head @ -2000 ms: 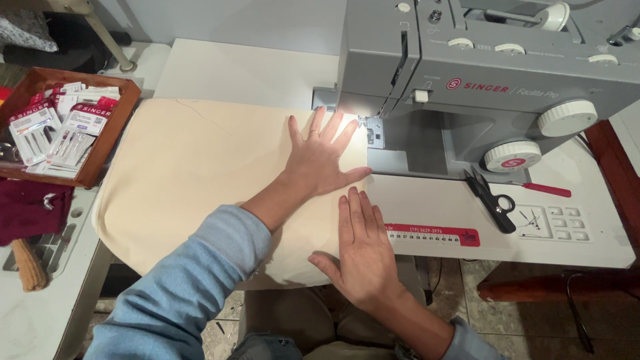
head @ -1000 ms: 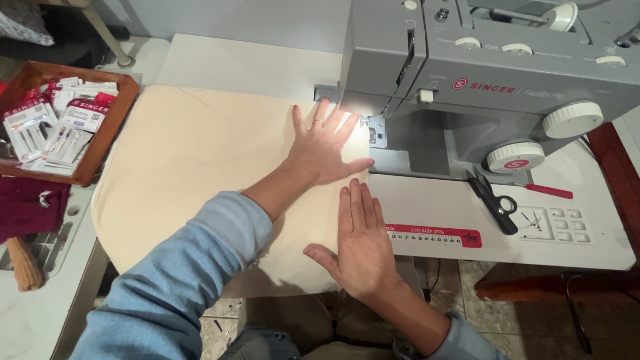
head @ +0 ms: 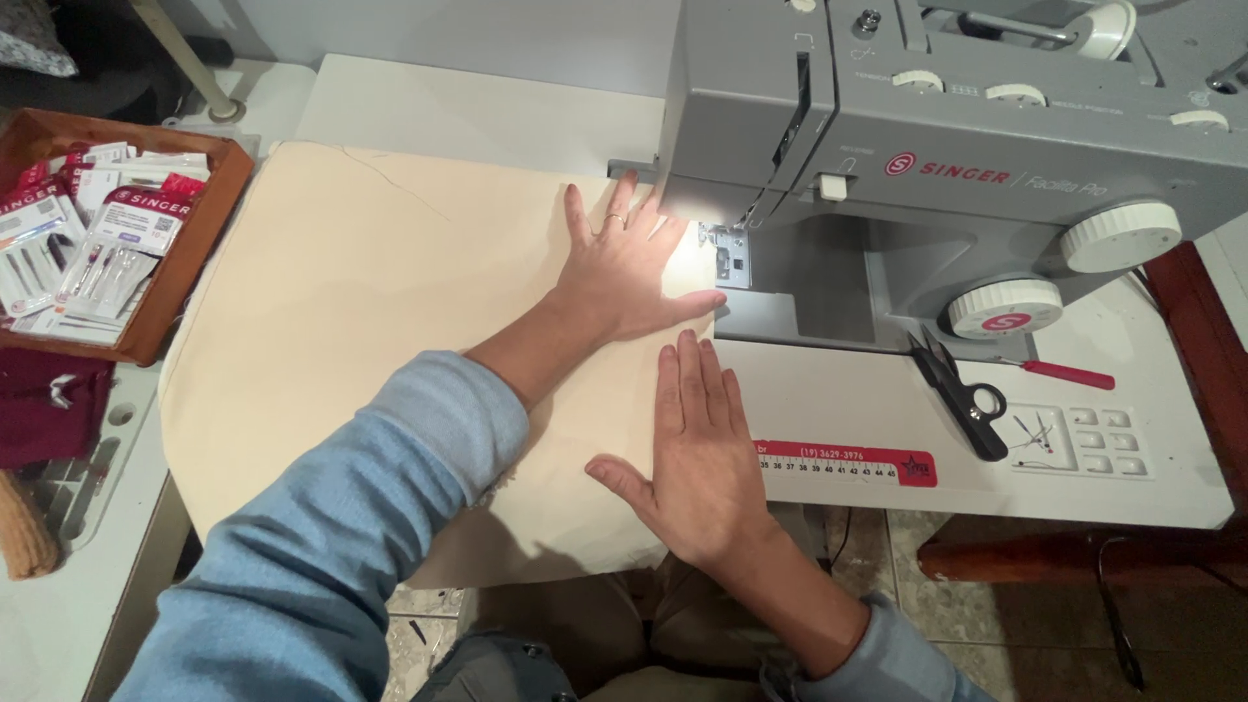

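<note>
Cream fabric (head: 390, 253) lies across the white extension table, its right edge at the presser foot area of a grey Singer sewing machine (head: 936, 175). My left hand (head: 624, 263) rests palm down on the fabric, fingers spread, beside the lit needle area; its thumb reaches the fabric's right edge. Lower down, my right hand (head: 707, 458) lies flat on the fabric near the same edge, fingers together and thumb apart. The fabric's front part hangs over the table edge above my lap. The needle is hidden behind the machine head and the glare.
Right of the fabric lie a red-ended ruler (head: 848, 463), black thread snips (head: 960, 400), a red-handled seam ripper (head: 1068, 374) and a white tray (head: 1082, 441) with pins. At left stands a wooden box (head: 229, 195) of needle packs, above a maroon cloth (head: 49, 409).
</note>
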